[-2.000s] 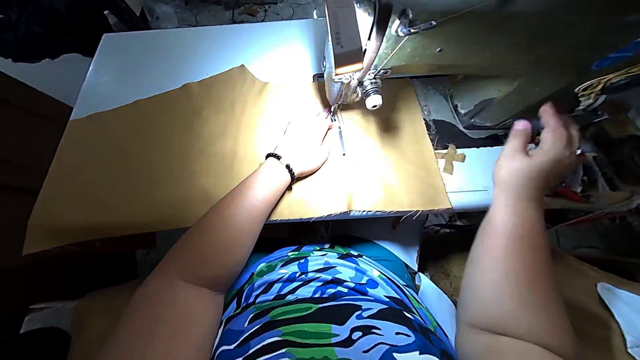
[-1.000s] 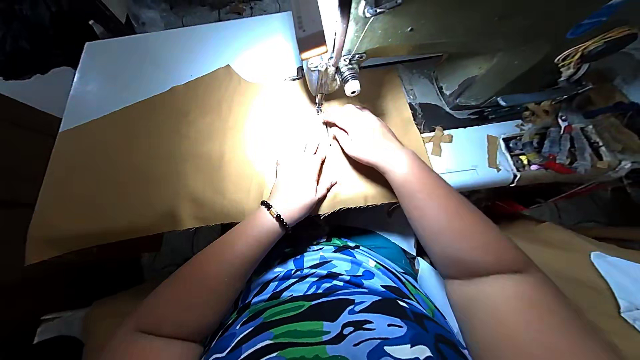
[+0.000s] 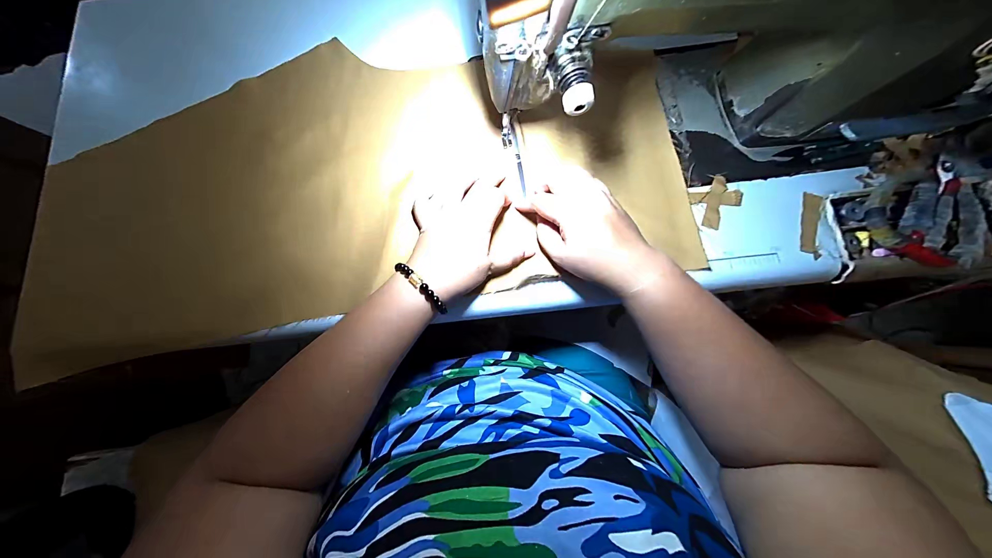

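Note:
A large piece of tan fabric (image 3: 232, 201) lies over the white sewing table, beneath the head of a sewing machine (image 3: 527, 70). My left hand (image 3: 469, 236) rests on it, fingers spread and pointing toward the presser foot (image 3: 508, 132); a black bead bracelet circles that wrist. Just right of it, my right hand (image 3: 585, 225) has thumb and fingertips together on the fabric near a seam or crease. Whether it pinches the fabric is unclear. A thin dark, pointed strip (image 3: 520, 170) lies between the foot and my fingertips.
Tan tape strips (image 3: 717, 201) cross on the white table (image 3: 759, 260) at the right. An open compartment (image 3: 914, 225) beyond holds bobbins or small spools and coloured bits. More tan fabric (image 3: 876, 403) lies low at the right, beside a white piece (image 3: 973, 434).
My right hand, raised off the table at the right two seconds ago, has come down onto the fabric beside my left. Both hands now sit farther from the presser foot than one second ago.

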